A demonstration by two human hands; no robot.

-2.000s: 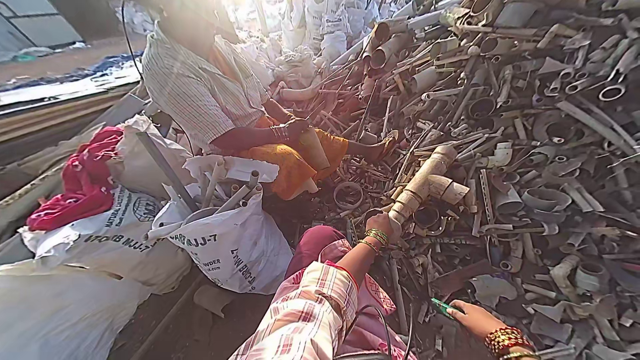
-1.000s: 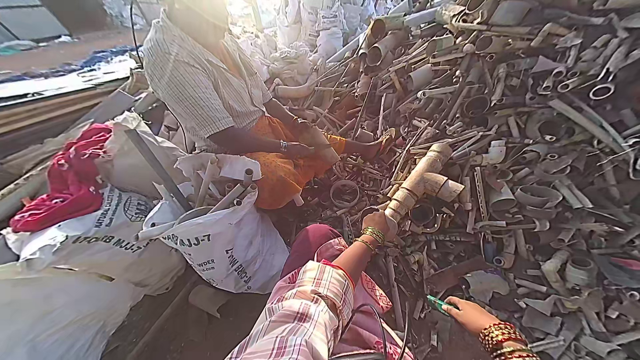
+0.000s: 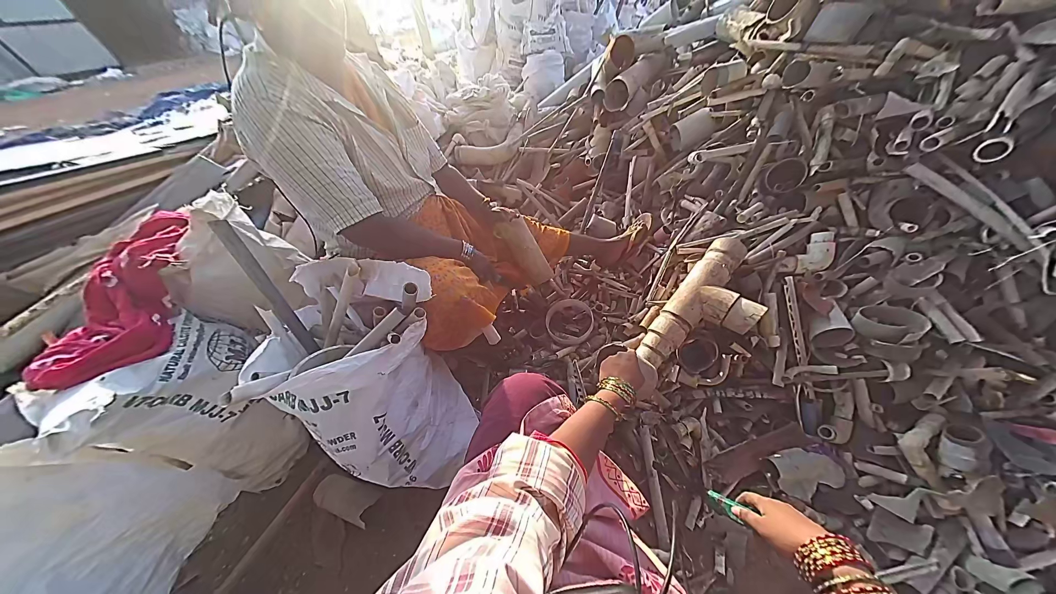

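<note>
My left hand is closed around the near end of a beige plastic pipe with a branching tee fitting. The pipe slants up and away over a heap of scrap pipes and fittings. My right hand, low at the right, holds a small green object between thumb and fingers; its exact kind is unclear. The two hands are well apart. Across from me sits a co-worker in a striped shirt and orange cloth, with a short pipe piece at their hands.
A white printed sack holding pipe pieces stands to my left. Beyond it lie more white sacks and a red cloth. A loose pipe ring rests on the scrap near the co-worker. The heap rises toward the back right.
The co-worker's hands and short pipe piece have shifted slightly. My left hand stays on the branched pipe, and my right hand keeps the green object.
</note>
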